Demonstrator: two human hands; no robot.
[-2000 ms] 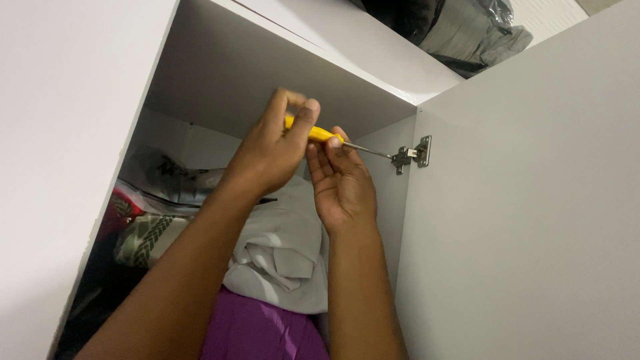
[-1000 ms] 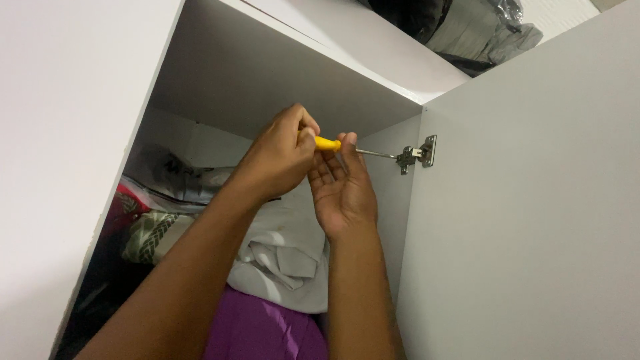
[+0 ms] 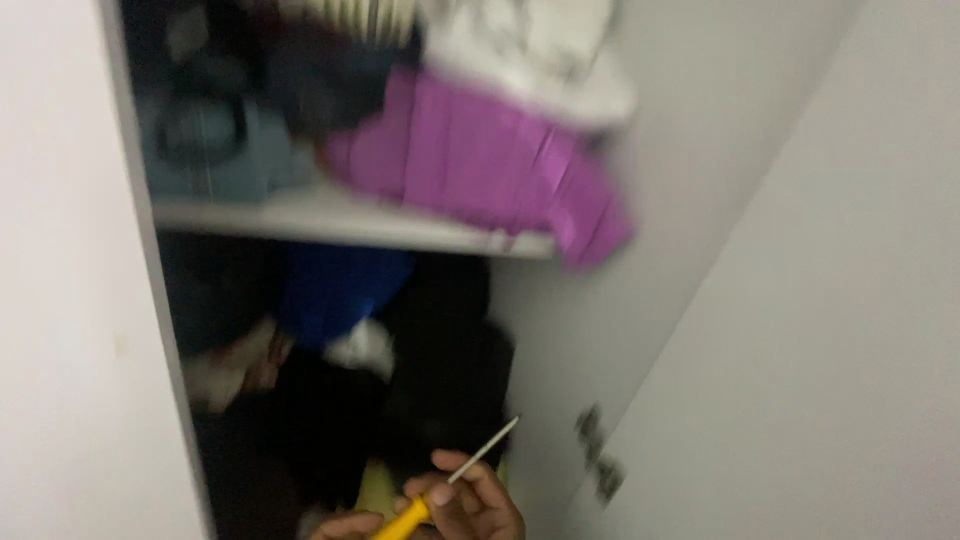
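Note:
A screwdriver with a yellow handle (image 3: 405, 520) and a thin metal shaft points up and right at the bottom of the view. My right hand (image 3: 476, 499) has its fingers around the front of the handle, near the shaft. At the lower edge, my left hand (image 3: 349, 525) is at the rear of the handle, mostly cut off by the frame. A metal cabinet hinge (image 3: 598, 454) joins the side panel and the door, to the right of the screwdriver tip and apart from it. The picture is blurred.
The open cabinet door (image 3: 810, 300) fills the right side. A shelf (image 3: 337, 221) crosses the cabinet, with purple cloth (image 3: 487, 165) hanging over its edge and white cloth (image 3: 547, 60) behind. Blue cloth (image 3: 337, 285) and dark items lie below. A pale panel (image 3: 67, 270) stands at left.
The view has swung down to a lower part of the cabinet. The screwdriver, which reached the upper hinge before, is now away from any hinge, still in my hands.

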